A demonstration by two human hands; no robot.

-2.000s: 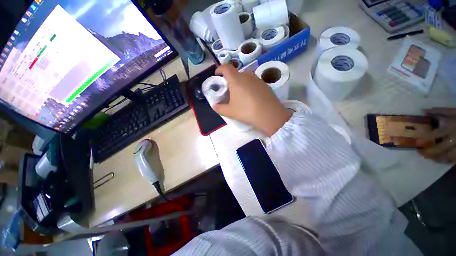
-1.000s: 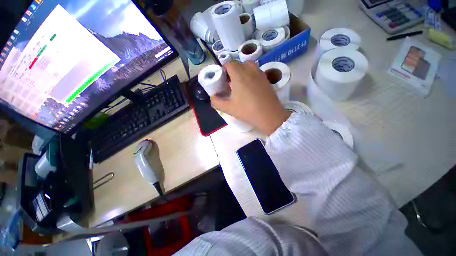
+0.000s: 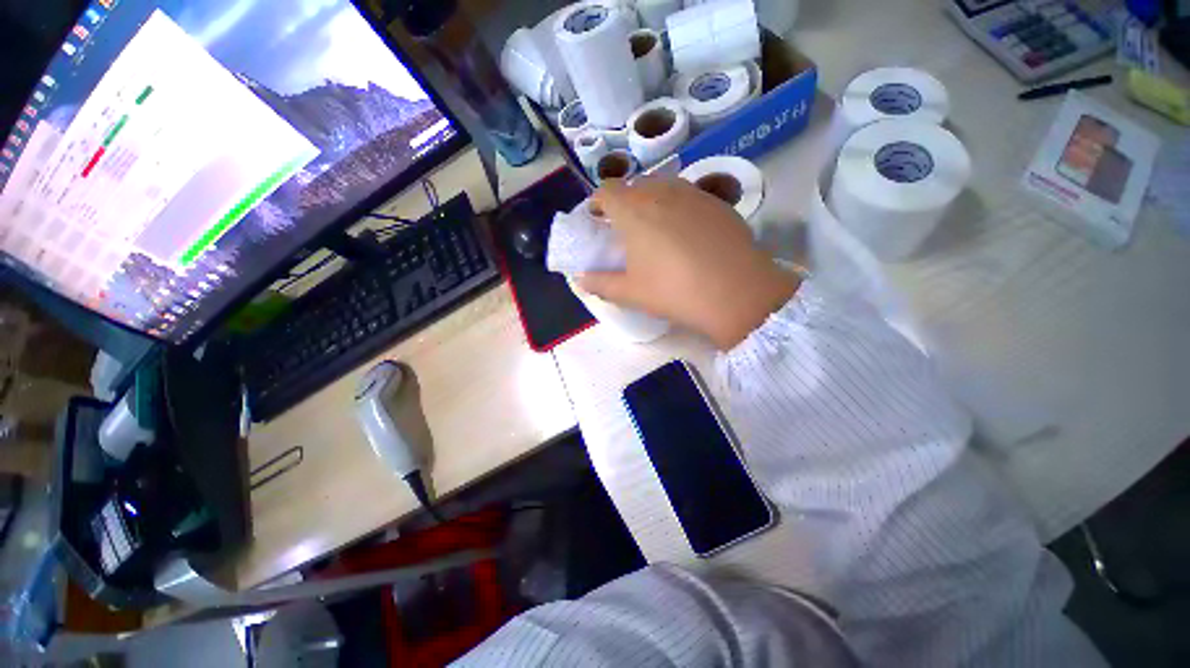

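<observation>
My right hand (image 3: 692,255) reaches in from the right and grips a small white label roll (image 3: 586,243) above the edge of the mouse pad. The roll's side faces me, and my fingers hide part of it. A large label roll (image 3: 637,321) shows partly beneath my hand. A dark smartphone (image 3: 701,457) with a black screen lies nearer me, beside my sleeve. My left hand is out of the picture; only striped fabric shows at the bottom.
A blue carton (image 3: 770,120) full of rolls stands behind my hand. Two upright rolls (image 3: 894,196) stand right, with a label strip trailing. Keyboard (image 3: 379,303), barcode scanner (image 3: 393,424) and monitor (image 3: 222,144) are left. A white box (image 3: 1094,167) and a pen (image 3: 1064,88) lie far right.
The small roll has been tilted: its core end faced me before, now its side does. My right hand has shifted slightly. The other person's hand and orange-screened phone at right have left the picture.
</observation>
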